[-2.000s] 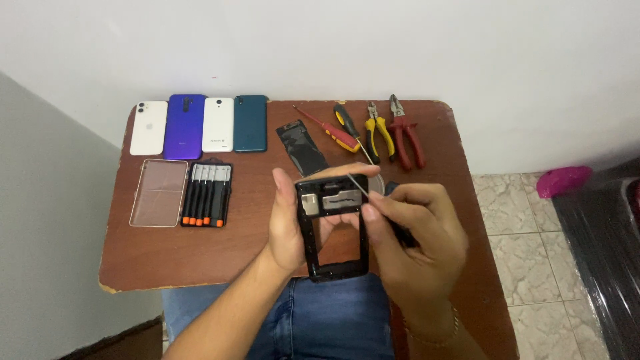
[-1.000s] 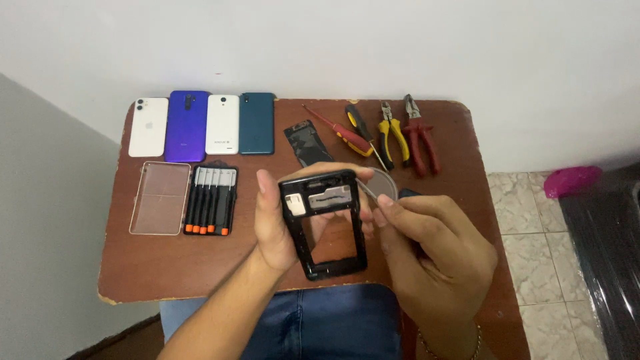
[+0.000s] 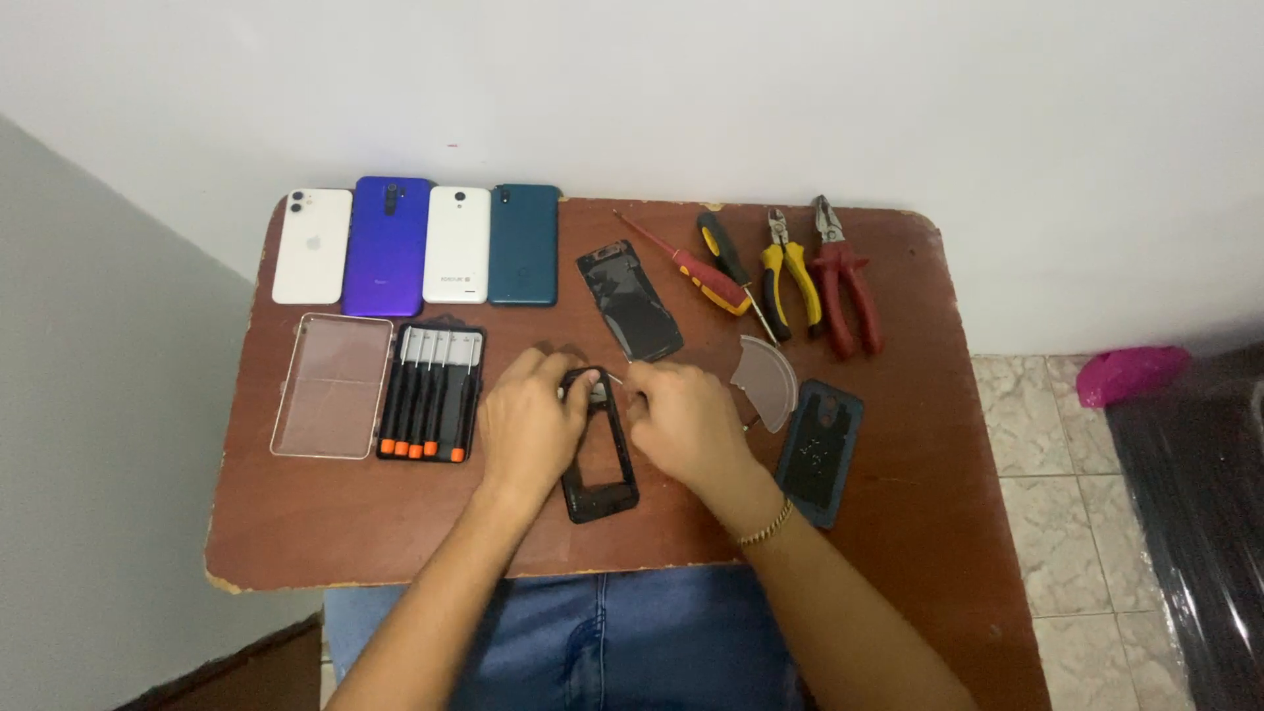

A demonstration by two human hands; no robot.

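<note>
A black phone frame [image 3: 604, 499] with a rectangular opening lies on the wooden table [image 3: 355, 518], tilted slightly. My left hand [image 3: 533, 420] grips its upper left part, fingers over the top end. Right of the frame, my right hand [image 3: 686, 415] is closed on a thin tool whose metal tip [image 3: 614, 378] points at the frame's upper end; most of the tool is hidden by the fingers. A clear curved plastic piece [image 3: 772, 380] and a dark phone back cover [image 3: 820, 449] are on the table beside my right hand. A detached phone screen [image 3: 632, 301] lies beyond both hands.
Four phones, white [image 3: 313, 247], purple [image 3: 385, 247], white [image 3: 457, 245] and teal [image 3: 524, 245], line the back left. Before them lie a clear case lid [image 3: 331, 390] and a screwdriver set [image 3: 430, 395]. Red [image 3: 701, 276] and black-yellow [image 3: 726, 252] screwdrivers, yellow pliers [image 3: 787, 281] and red pliers [image 3: 846, 291] stand back right.
Both hands have lowered the phone frame from in front of the camera onto the table. The clear curved piece, at my right fingers one second ago, now lies apart from them.
</note>
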